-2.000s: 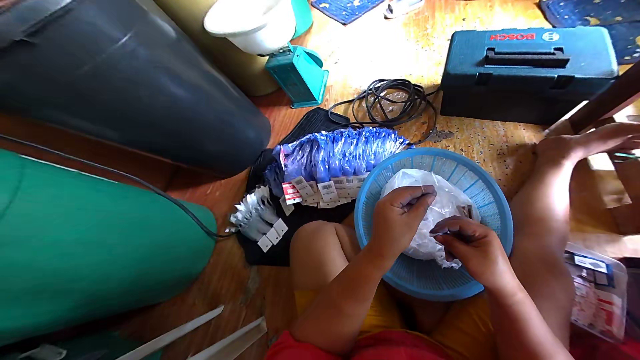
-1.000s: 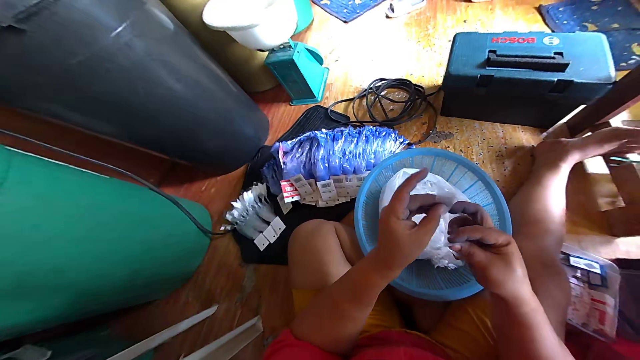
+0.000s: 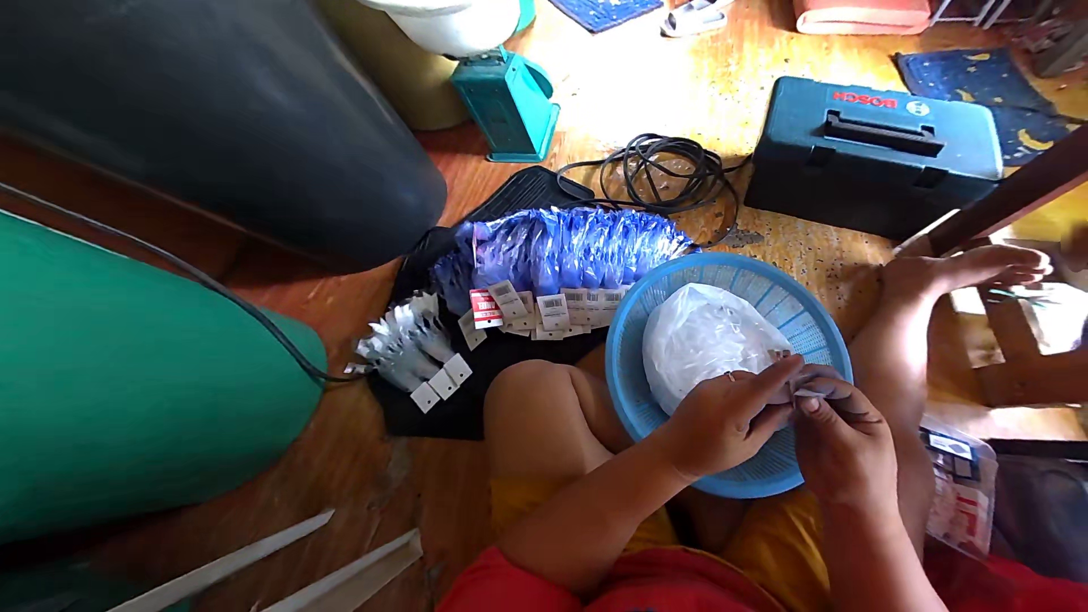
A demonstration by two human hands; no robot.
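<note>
A round blue plastic basket [image 3: 625,374] rests between my legs, with a white translucent plastic bag [image 3: 705,336] inside it. Over the basket's right part, my left hand [image 3: 735,416] and my right hand [image 3: 846,433] meet at the fingertips. Between them they pinch a small greyish piece [image 3: 807,393], too small and partly covered to identify. Left of the basket lies a row of blue items in clear plastic packets [image 3: 578,251] with card tags [image 3: 554,313]. Farther left is a smaller bunch of silvery packets [image 3: 408,340] with white tags.
A Bosch tool case [image 3: 875,157] stands beyond the basket, beside a coiled black cable [image 3: 663,174]. A teal weighing scale [image 3: 510,106] stands at the upper middle. Large dark [image 3: 280,110] and green [image 3: 144,365] containers are at left. A clear plastic box [image 3: 960,484] lies beside my right leg.
My hands have moved right from over the white bag, exposing more of it. They were apart two seconds ago and are now together at the fingertips.
</note>
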